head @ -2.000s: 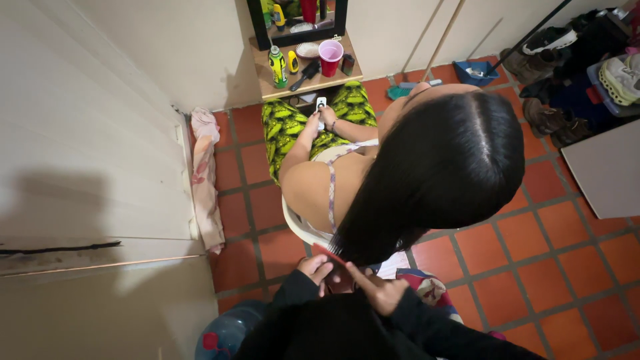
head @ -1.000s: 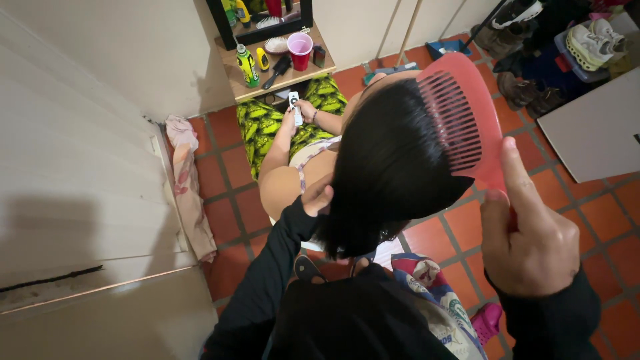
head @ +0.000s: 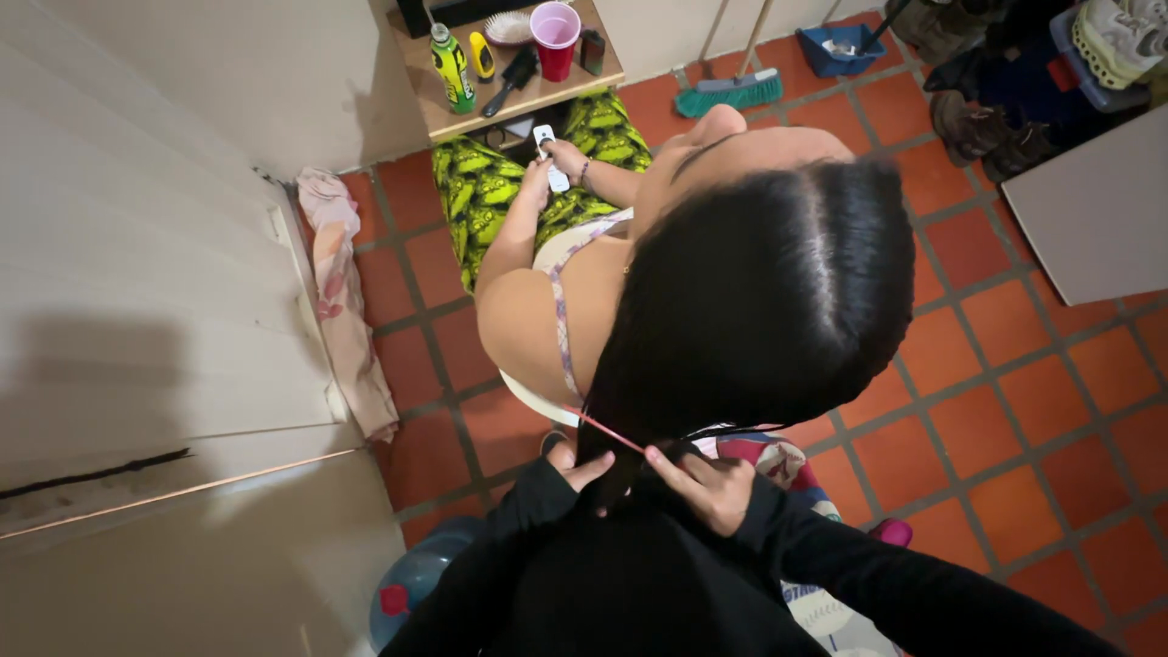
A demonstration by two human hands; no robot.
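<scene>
A seated person's long dark hair (head: 730, 301), parted along the top, hangs back toward me. My right hand (head: 707, 484) holds a pink comb (head: 610, 431), seen nearly edge-on across the gathered hair, its index finger lying along one end. My left hand (head: 584, 470) is at the left side of the lower hair, thumb and fingers around the strands. The comb's teeth are hidden. In the seated person's own hands is a white remote control (head: 550, 160), above green and black patterned trousers.
A wooden shelf (head: 593, 73) holds a pink cup (head: 556, 41), a green bottle (head: 453, 71) and hairbrushes. Around the chair are a broom (head: 730, 92), a blue dustpan (head: 839, 57), shoes (head: 963, 128), a rolled cloth (head: 342, 292) and a large water bottle (head: 411, 584).
The comb and my right hand have moved from the side of the head down to the gathered hair. My left hand has also come lower along the hair. The view has shifted.
</scene>
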